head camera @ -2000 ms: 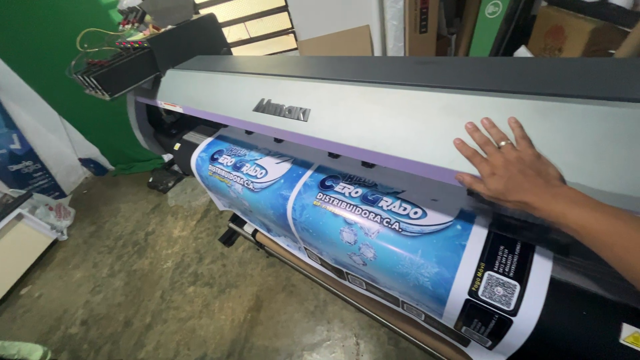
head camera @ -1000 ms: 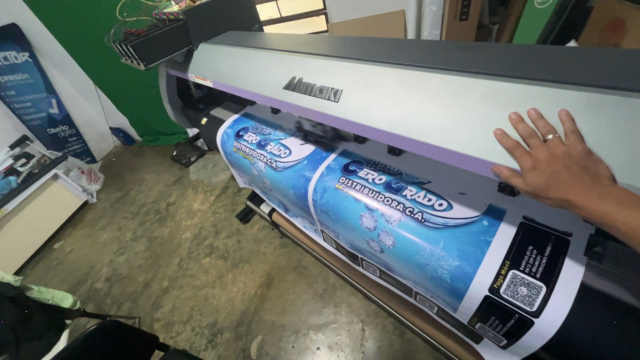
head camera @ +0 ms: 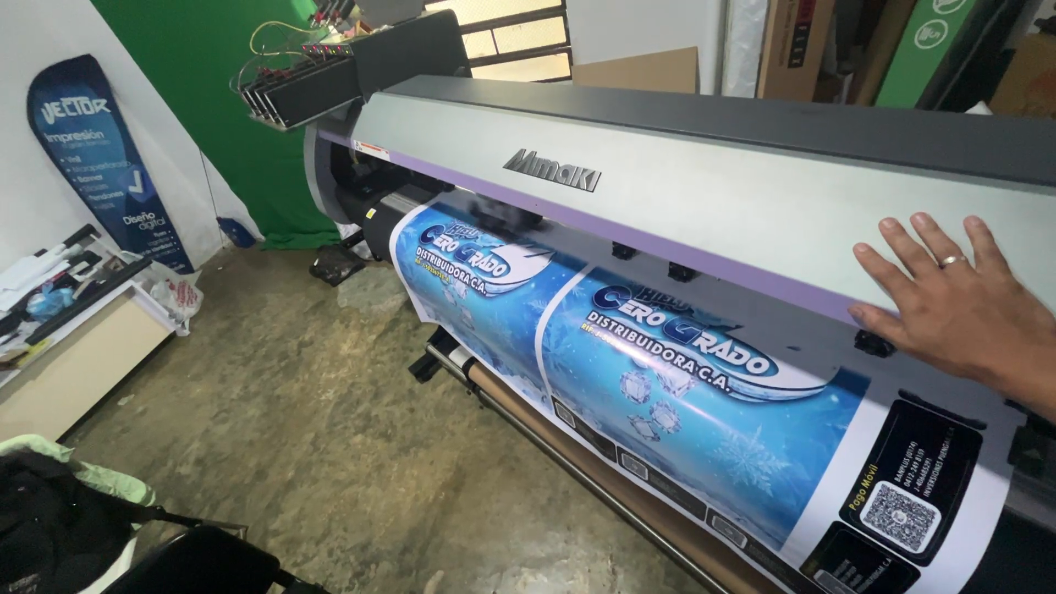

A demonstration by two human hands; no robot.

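Observation:
My right hand [head camera: 961, 297] lies with spread fingers on the pale front cover [head camera: 709, 190] of a Mimaki wide-format printer, at the right of the view; a ring is on one finger. It holds nothing. Below the cover's purple edge, a printed sheet [head camera: 701, 429] with blue ice-themed artwork, writing and black panels curves down over the printer's front. Under the sheet run a metal bar [head camera: 577, 487] and a brown cardboard roll. Dark pinch-roller parts [head camera: 681, 271] show beneath the cover. My left hand is out of view.
Ink cartridges and tubing [head camera: 301, 87] stand at the printer's far left end. A low cabinet [head camera: 99, 355] holding loose items is at the left, with a blue banner [head camera: 99, 165] behind it. A black chair [head camera: 198, 561] stands at lower left. A dark bag [head camera: 337, 266] lies on the concrete floor.
The view has shifted left, showing more of the blue banner and the chair. My right hand stays spread on the cover.

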